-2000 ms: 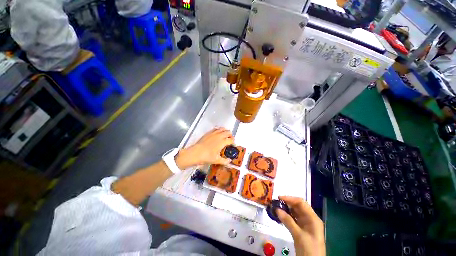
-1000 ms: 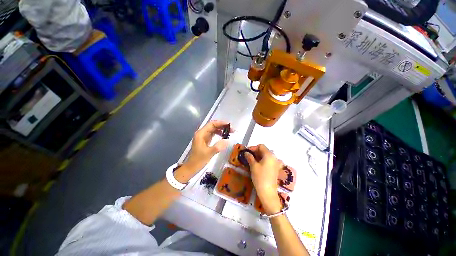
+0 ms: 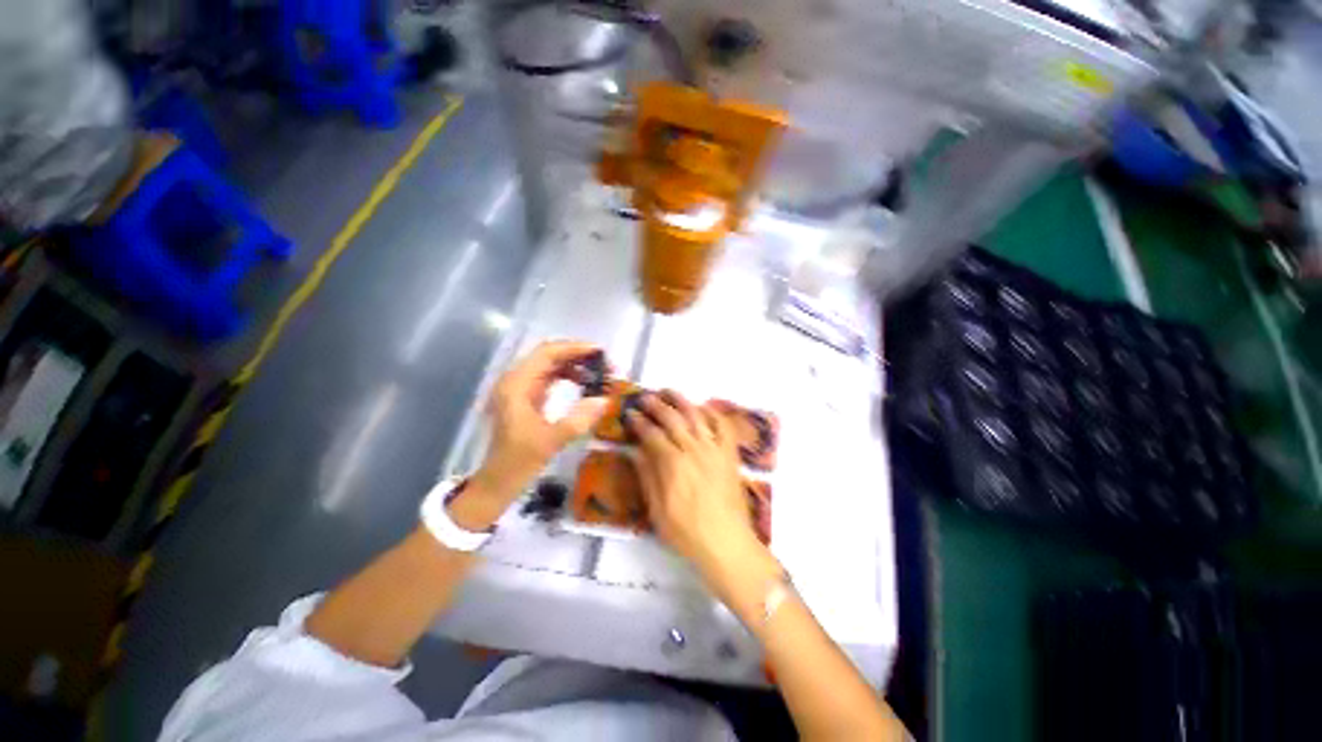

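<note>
My left hand (image 3: 537, 409) pinches a round black housing (image 3: 592, 371) beside the far left nest; the frame is blurred. My right hand (image 3: 696, 467) is over the far left nest (image 3: 615, 420), its fingertips on a dark round part (image 3: 634, 412) at that nest. The near left orange-brown nest (image 3: 606, 487) shows no housing. The far right nest (image 3: 750, 432) is partly covered by my right hand, and the near right nest (image 3: 760, 507) is mostly hidden. A pile of small black parts (image 3: 545, 500) lies left of the nests.
The orange-gold press head (image 3: 692, 218) hangs above the machine table (image 3: 826, 478) behind the nests. A pale tube (image 3: 819, 318) lies at the right rear. A black blister tray (image 3: 1073, 392) stands on the green bench (image 3: 986, 638) at right. A blue stool (image 3: 189, 232) is at far left.
My right hand has come from the front right corner to the far left nest and stays there. My left hand has lifted off that nest with a housing. The view has shifted.
</note>
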